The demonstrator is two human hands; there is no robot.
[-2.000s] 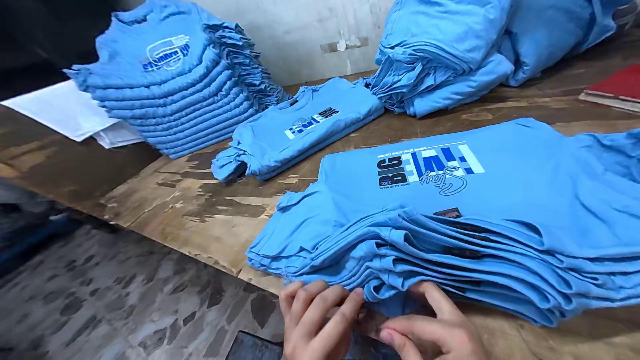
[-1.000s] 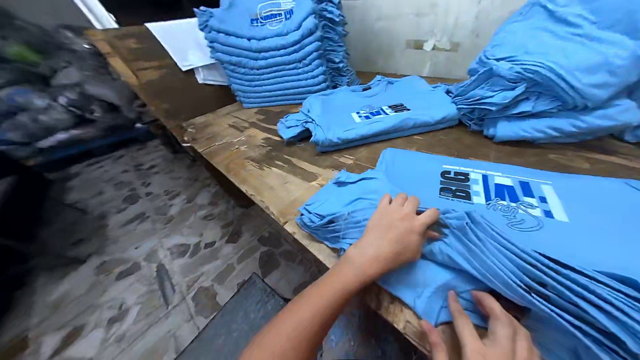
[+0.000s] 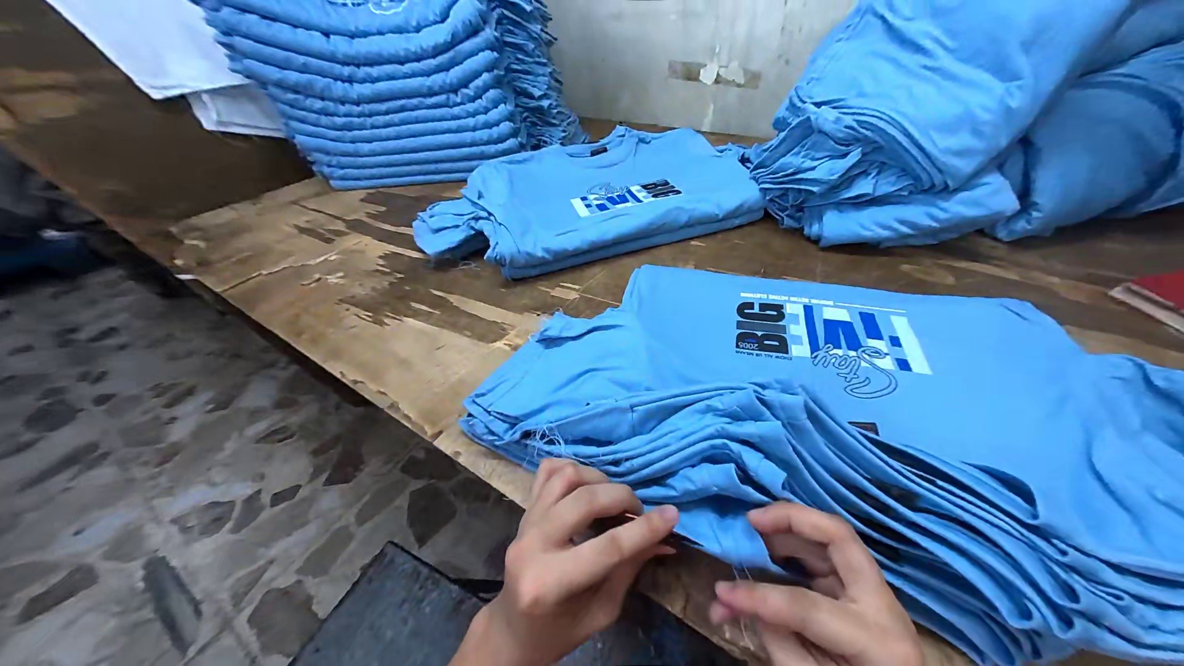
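A stack of blue printed T-shirts [image 3: 980,370] lies on the worn wooden table, its collars and sleeves fanned toward me. My left hand [image 3: 583,546] is at the near left edge of this stack, thumb and fingertips close together by a sleeve; whether it pinches cloth or thread is unclear. Beside a lower shirt's edge, my right hand [image 3: 814,583] has thumb and index finger apart, with fine loose threads between them. More loose threads hang on the sleeve hems above my left hand. Behind the stack lies a smaller folded pile of the same shirts [image 3: 620,203].
A tall stack of folded blue shirts [image 3: 398,102] stands at the back left beside white cloth [image 3: 157,46]. Heaped blue shirts [image 3: 943,120] fill the back right, near a red object [image 3: 1156,296]. A dark flat surface [image 3: 388,610] sits below the wooden table's edge [image 3: 370,370].
My left hand has come down from the top of the sleeves to the stack's near edge. My right hand's thumb and index finger are now raised beside the cloth. The view has shifted.
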